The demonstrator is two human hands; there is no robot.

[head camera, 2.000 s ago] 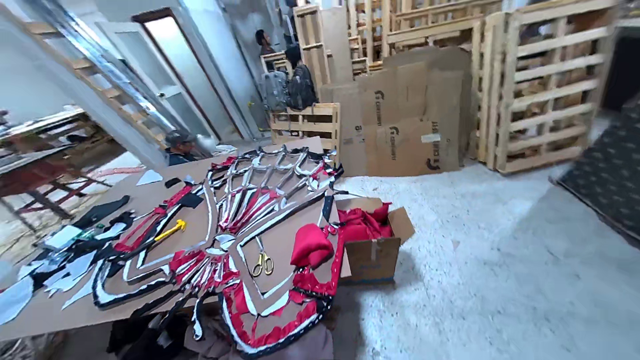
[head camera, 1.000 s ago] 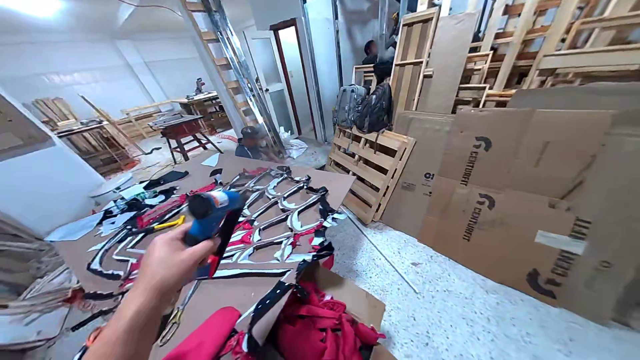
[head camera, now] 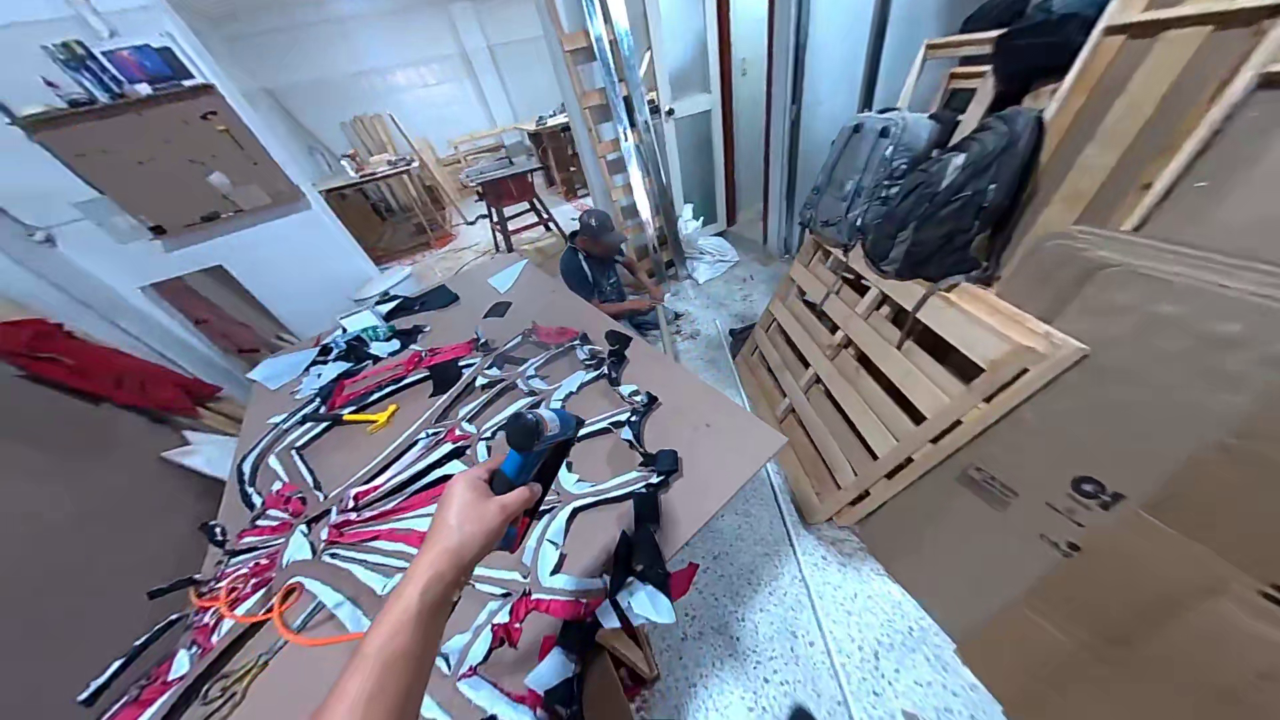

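Observation:
One of my hands, most likely the right hand (head camera: 480,510), grips a blue and black pneumatic stapler (head camera: 535,450) above the table. Below it lies a large frame (head camera: 440,510) wrapped in red, black and white fabric strips on a cardboard-covered tabletop (head camera: 715,430). An orange coiled air hose (head camera: 285,615) runs beside the forearm. Scissors (head camera: 235,685) rest at the lower left, and a yellow-headed hammer (head camera: 375,418) lies on the far left part of the frame. My other hand is not seen.
A person (head camera: 600,265) sits low beyond the table. Wooden pallets (head camera: 890,370) bearing backpacks (head camera: 950,190) and large cardboard sheets (head camera: 1120,480) stand on the right. A cardboard box (head camera: 605,685) sits by the near table edge. Fabric scraps (head camera: 370,345) lie at the table's far left.
The view has swung left and nearer the table. No hand showed two seconds ago; one second ago a hand held the blue tool, as now. The orange hose has come into view.

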